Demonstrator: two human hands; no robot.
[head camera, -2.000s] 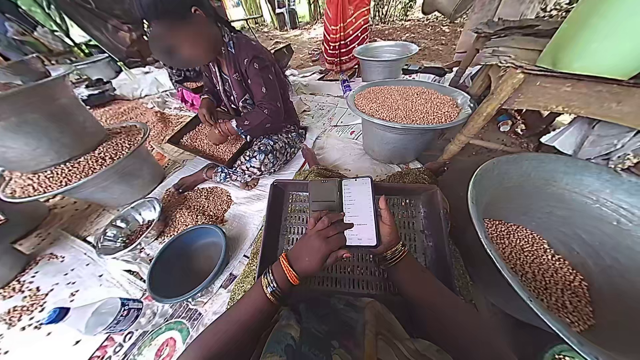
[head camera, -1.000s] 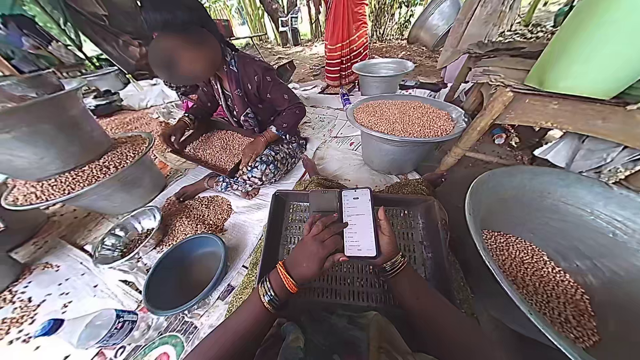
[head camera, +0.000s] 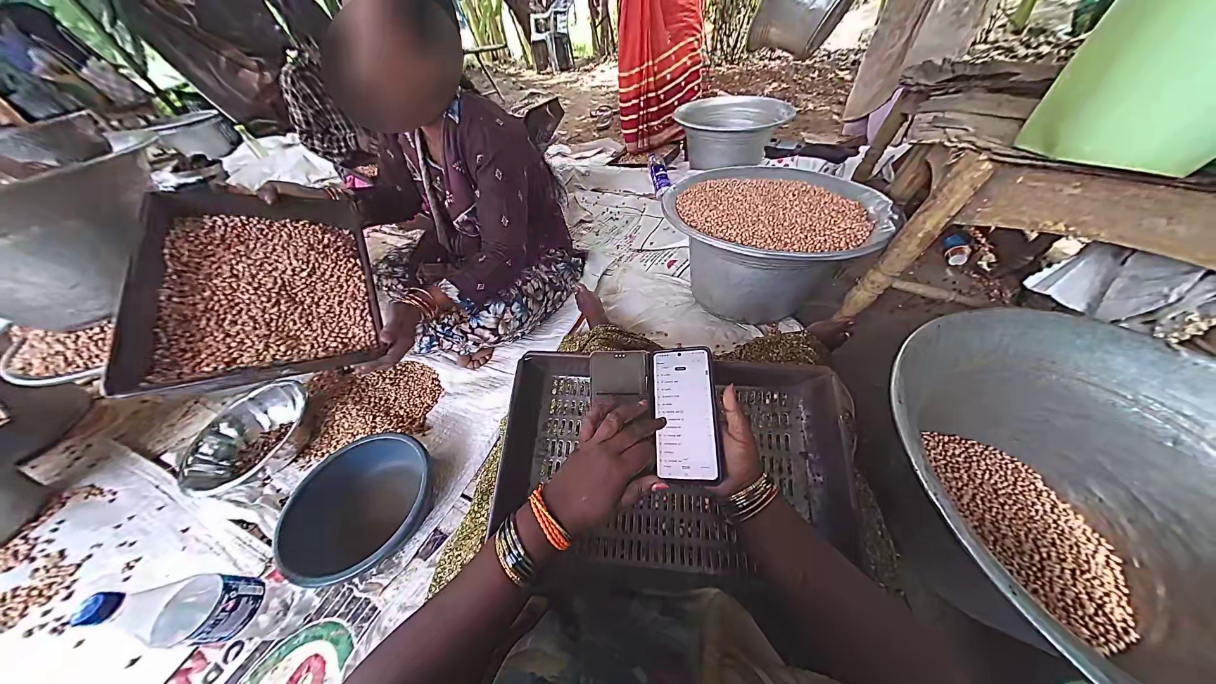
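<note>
A smartphone (head camera: 686, 413) in an open flip case (head camera: 619, 374) lies upright over a dark slatted plastic crate (head camera: 788, 380) on my lap. My right hand (head camera: 739, 446) holds the phone along its right edge, thumb at the side. My left hand (head camera: 613, 461) lies across the case's lower part, a fingertip at the left side of the lit screen, which bears writing. Bangles circle both wrists. The fingers behind the phone are hidden.
A co-worker (head camera: 484, 209) sits at the left, holding a tray of nuts (head camera: 256, 294). Metal basins of nuts stand ahead (head camera: 760, 271) and at the right (head camera: 1035, 370). A blue bowl (head camera: 351, 508), a steel bowl (head camera: 214, 451) and a plastic bottle (head camera: 180, 608) are at the left.
The co-worker's tray has moved from the lap out to the left and is tilted up, full of nuts. My hands remain at the phone and case.
</note>
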